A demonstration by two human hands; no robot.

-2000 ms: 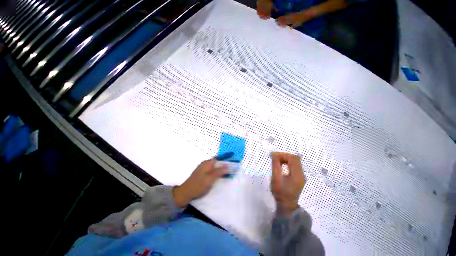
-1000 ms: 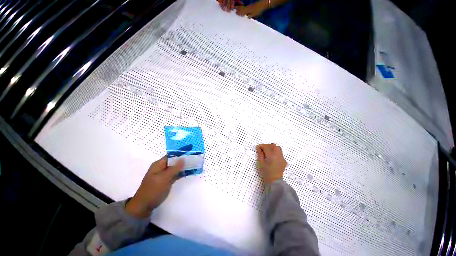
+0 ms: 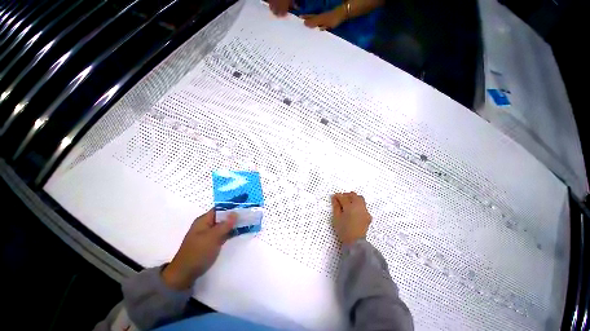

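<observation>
A very large white sheet with rows of tiny dots and a few darker squares lies in front of me. My left hand holds a blue sticker sheet with a white strip across its lower part, thumb on the strip, over the left middle of the white sheet. My right hand is at the middle of the sheet, fingers bent together with the fingertips at the dotted surface. Whether anything small is between its fingertips cannot be seen.
Shiny roller conveyor bars run at the upper left, with a pale rail below them. Another person's hands are at the sheet's far edge. A white-topped surface at the upper right bears a small blue piece.
Since the earliest frame, the blue sticker sheet and my left hand have moved left in view, and my right hand slightly left. In the last second both hands have hardly moved.
</observation>
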